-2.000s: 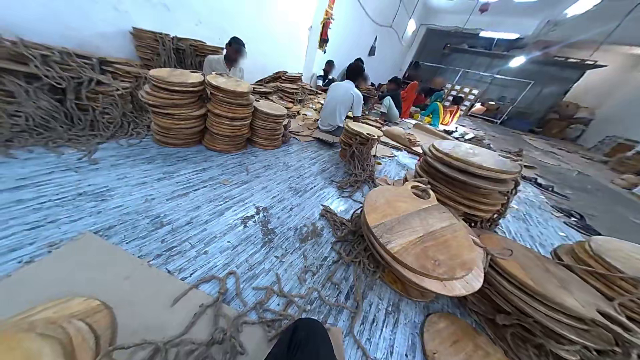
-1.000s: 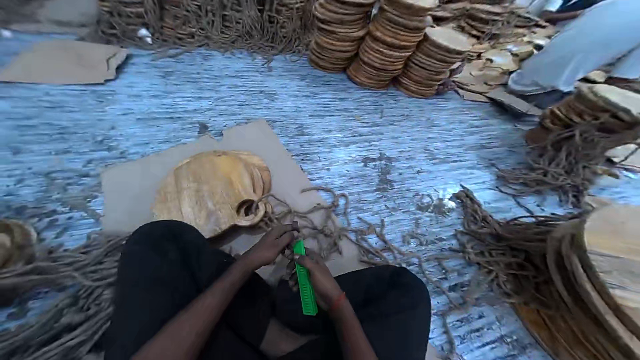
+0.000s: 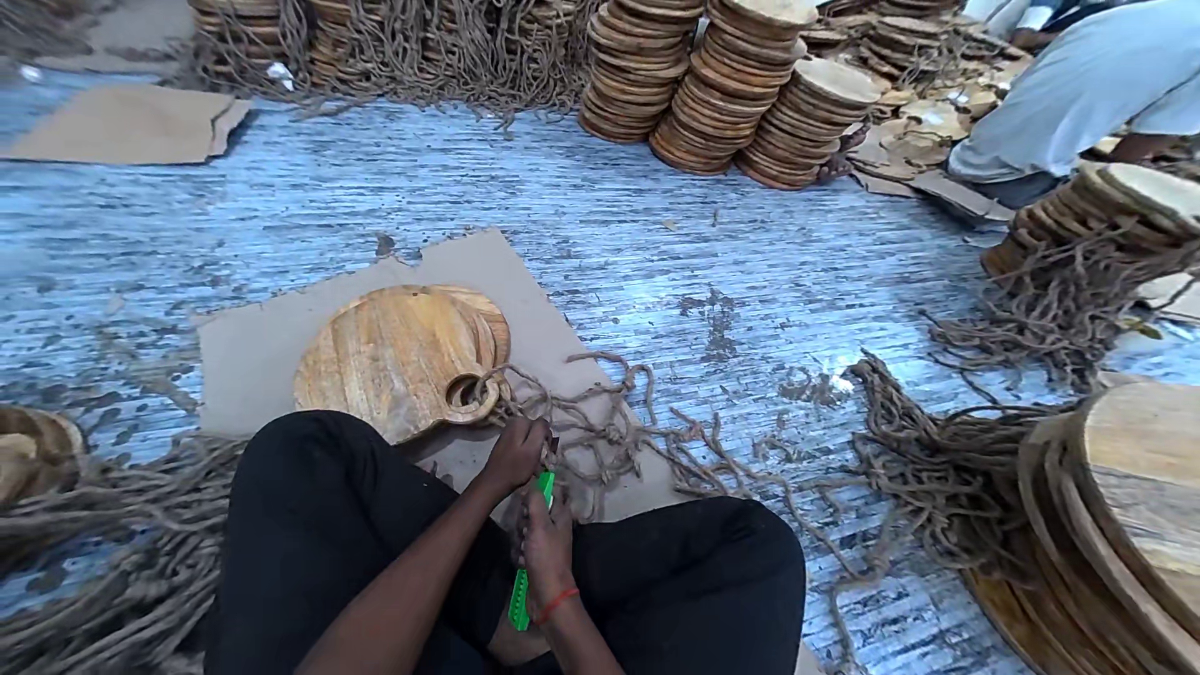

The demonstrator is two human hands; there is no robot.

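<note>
My right hand (image 3: 547,544), with a red thread at the wrist, is closed around a green plastic-handled cutter (image 3: 521,595), probably a utility knife. Close above it, my left hand (image 3: 516,455) pinches a piece of rope by the cutter's tip; the fingers partly hide it. Round wooden boards (image 3: 389,361) lie stacked on a cardboard sheet (image 3: 253,352) before my knees. The top board's ring-shaped handle has a hole, and brown rope (image 3: 600,441) runs from there across the cardboard to the right.
Tall stacks of round boards (image 3: 703,103) stand at the back. A roped stack (image 3: 1148,469) is at the right, with another bundle (image 3: 1087,244) behind it. More rope (image 3: 112,553) lies at the left. A person in light clothing (image 3: 1059,103) bends at the upper right. Flat cardboard (image 3: 131,122) lies upper left.
The view has swung far from the room to my lap since two seconds ago. Since one second ago, the green cutter has turned, its lower end now pointing down and left.
</note>
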